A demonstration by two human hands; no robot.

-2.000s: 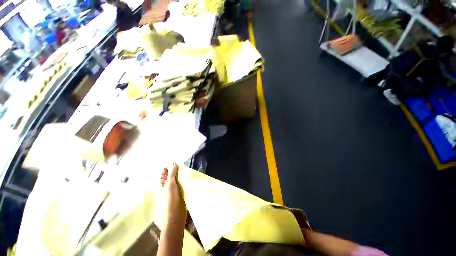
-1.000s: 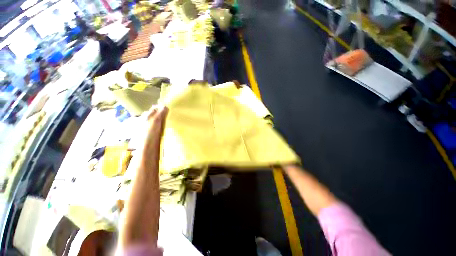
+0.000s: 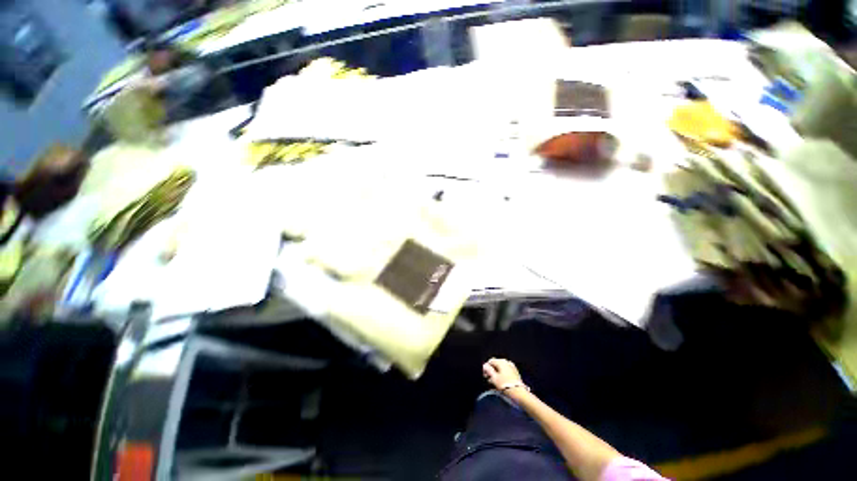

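Note:
A pale yellow-olive panel [image 3: 366, 315] lies at the near edge of the white table, with one corner over the edge. A dark brown patch [image 3: 415, 274] with a small pale mark lies on it. My right hand [image 3: 503, 374] is below the table edge, right of the panel and apart from it. Its fingers look curled and nothing shows in it, though it is small and slightly blurred. My left hand is not in view.
Folded olive pieces [image 3: 742, 221] overlap at the right. An orange-brown item [image 3: 575, 148], a dark square [image 3: 582, 98] and a yellow piece [image 3: 703, 124] lie farther back. A metal frame [image 3: 179, 395] stands lower left. Layered olive pieces [image 3: 146, 209] lie left.
The view has swung left to face the table. The large yellow panel is no longer in my right hand, which has dropped below the table edge. My left hand has left the picture.

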